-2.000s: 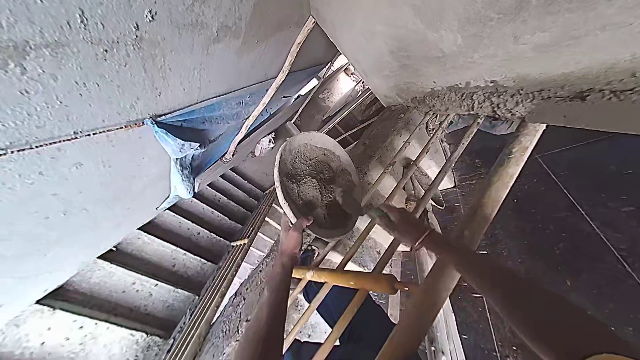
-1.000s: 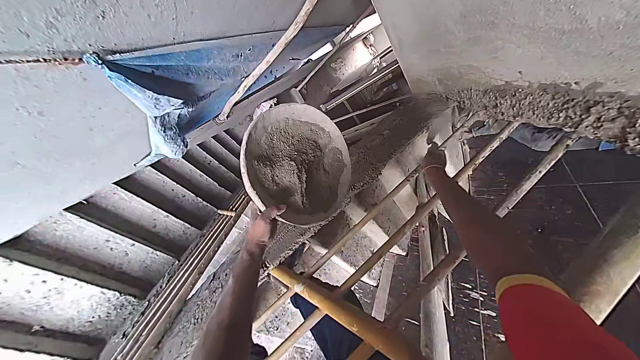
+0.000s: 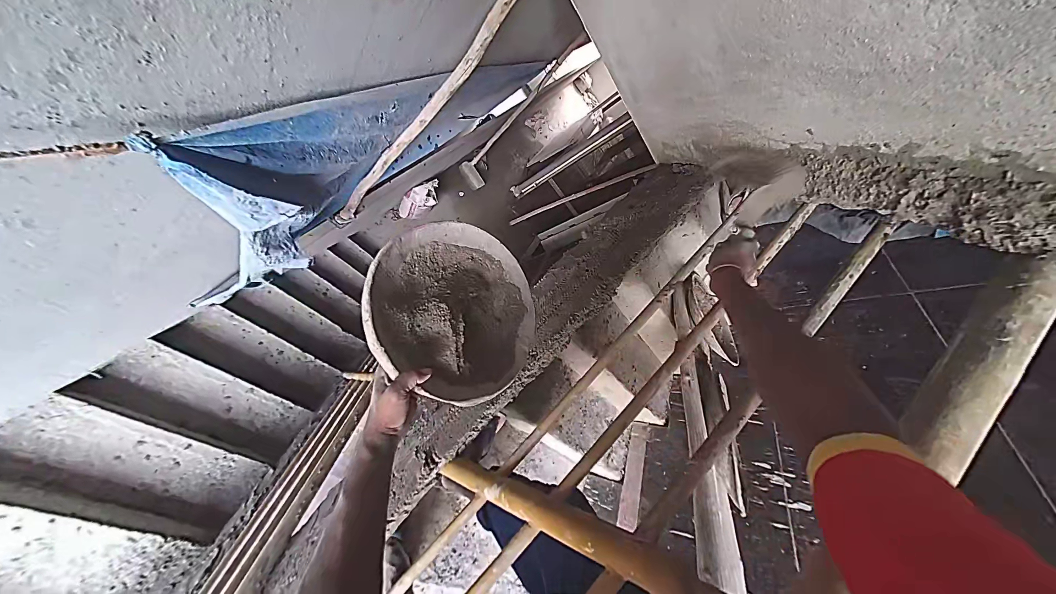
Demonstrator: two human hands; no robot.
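My left hand [image 3: 398, 402] grips the near rim of a round pan [image 3: 381, 355], its thumb over the edge. Wet grey mortar [image 3: 454, 309] fills much of the pan, with a hollow scooped in it. To the right, my right hand [image 3: 734, 254] is closed on the handle of a trowel [image 3: 763, 183], whose blade is blurred. The blade is close to the lower edge of the plastered wall [image 3: 825, 74], beside a band of rough mortar [image 3: 924, 186]. The trowel's handle is mostly hidden by my fingers.
Concrete stairs [image 3: 247, 346] descend at the left. A blue tarpaulin [image 3: 346, 115] hangs by a leaning wooden pole [image 3: 437, 107]. Bamboo poles [image 3: 610, 363] and a thick yellow pole [image 3: 561, 520] cross below me. Dark floor tiles [image 3: 891, 297] lie at the right, beyond a thick pole [image 3: 982, 379].
My right hand has moved from beside the pan to the lower edge of the wall at the right. My left hand has stayed on the pan's rim.
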